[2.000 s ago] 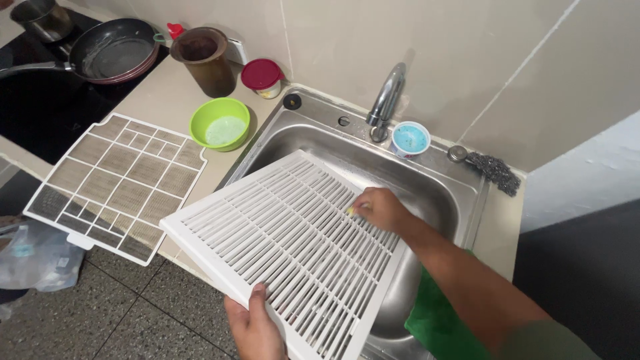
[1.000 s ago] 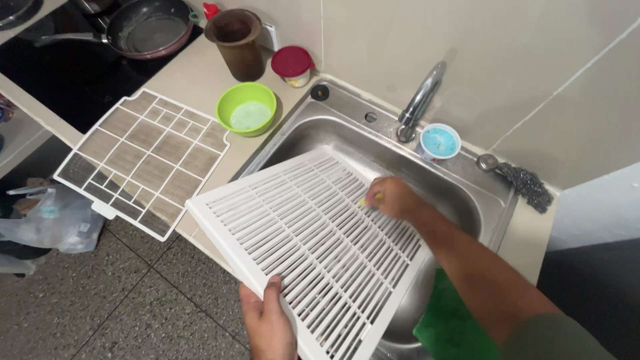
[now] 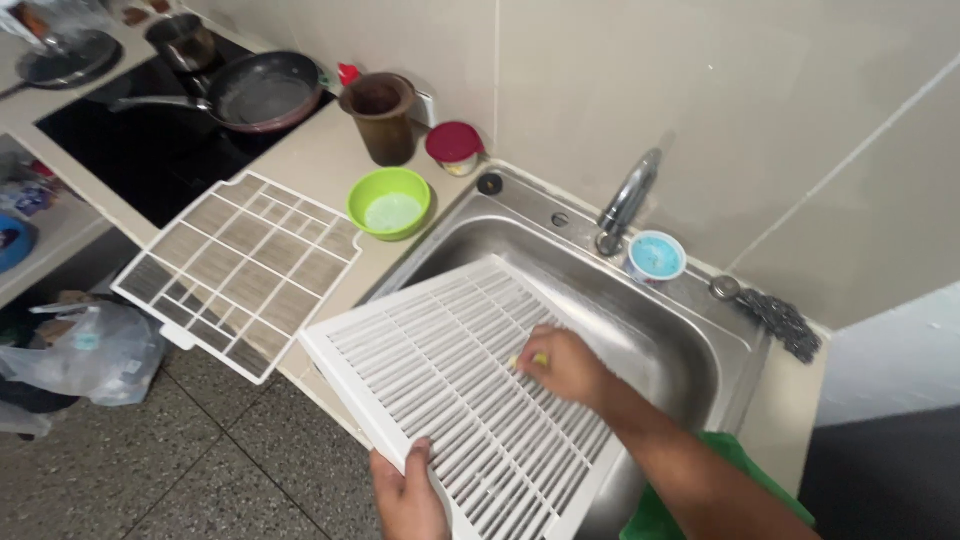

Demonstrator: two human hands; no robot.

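Observation:
A white slatted plastic grille [image 3: 465, 390] lies tilted over the stainless steel sink [image 3: 675, 337], its lower left edge gripped by my left hand [image 3: 409, 491]. My right hand [image 3: 562, 364] pinches a small yellow piece, perhaps a sponge [image 3: 540, 361], against the slats near the grille's middle. Most of that piece is hidden by the fingers. Left of the grille, a mesh filter in a white frame [image 3: 247, 270] rests on the counter and sticks out past its front edge. A lime green bowl [image 3: 388, 202] with pale liquid stands between the filter and the sink.
Behind the sink stand a chrome faucet [image 3: 630, 195], a tub of blue paste [image 3: 655, 257] and a dark scouring pad [image 3: 780, 322]. A brown pot [image 3: 381, 120] and a red-lidded tub [image 3: 454, 146] stand near the wall. A frying pan [image 3: 262, 90] sits on the black cooktop. Green cloth [image 3: 712, 487] hangs at the front.
The view has shifted, with more of the cooktop now showing at the left. My left hand keeps its hold on the grille's edge, and my right hand stays at the slats with the yellow piece.

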